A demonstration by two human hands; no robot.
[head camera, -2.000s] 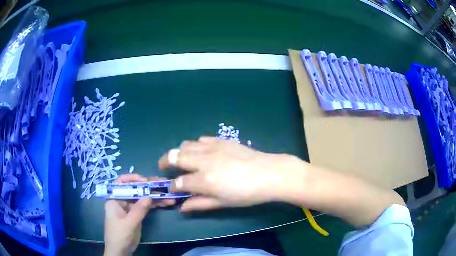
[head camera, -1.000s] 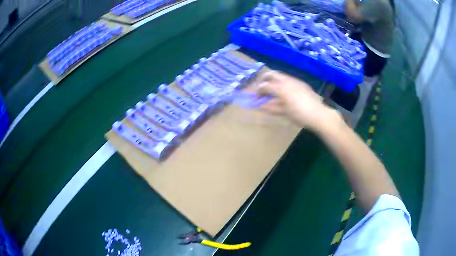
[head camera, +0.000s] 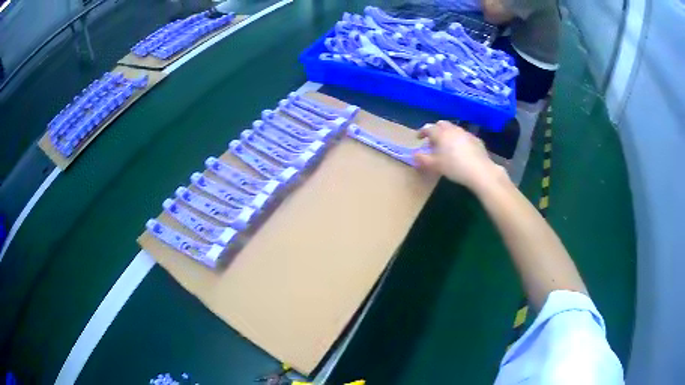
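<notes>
My right hand (head camera: 453,154) is at the right edge of the tan cardboard sheet (head camera: 300,278). Its fingers are on the wider end of a lavender handle housing (head camera: 383,144), which lies flat on the cardboard near its far right corner. Several finished housings (head camera: 218,193) lie side by side in a slanted row along the cardboard's left side, apart from the held one. My left hand is out of the picture.
A blue bin (head camera: 405,85) heaped with lavender pieces stands beyond the cardboard. A person (head camera: 529,34) is behind it. More cardboard sheets with housings (head camera: 90,113) lie far left. Small buttons (head camera: 169,379) and yellow-handled cutters (head camera: 330,382) show at the bottom edge.
The view has turned right from the bench to the cardboard. My left hand has gone out of view. My right hand has moved a housing onto the cardboard, beyond the row's far end.
</notes>
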